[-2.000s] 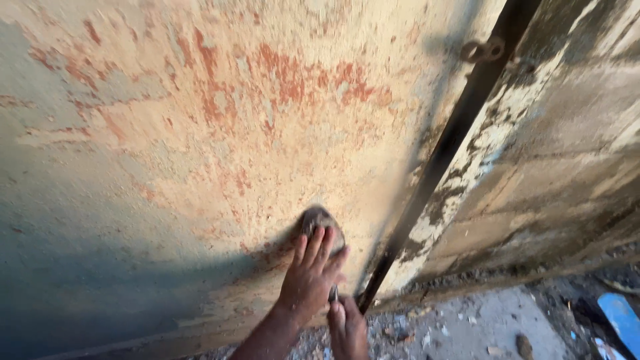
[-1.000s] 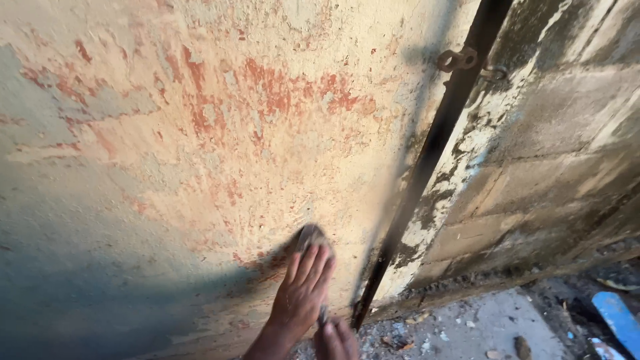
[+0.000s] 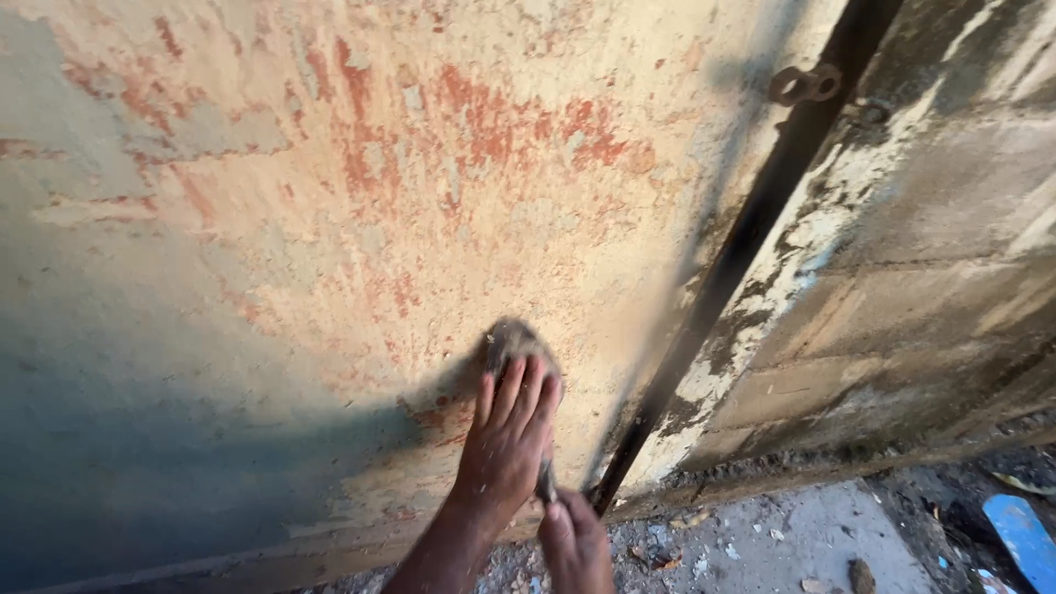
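A blurred, dusty tool with a broad rounded head (image 3: 513, 337) lies against the painted wall (image 3: 462, 239), whose coat is worn to red and grey patches. My left hand (image 3: 507, 429) presses flat on the back of that head, fingers stretched upward along it. Lower and to the right, my right hand (image 3: 575, 536) is closed around the tool's thin handle (image 3: 546, 483). What kind of tool it is cannot be told, as my left hand covers much of it.
A dark metal post (image 3: 734, 264) with rusty rings (image 3: 804, 85) stands right of the wall. Beyond it is a stained block wall (image 3: 924, 305). Paint flakes litter the concrete ground (image 3: 792, 536), and a blue object (image 3: 1023, 536) lies at the lower right.
Both hands stay on the tool low on the wall, with only small shifts in position. The view has moved slightly.
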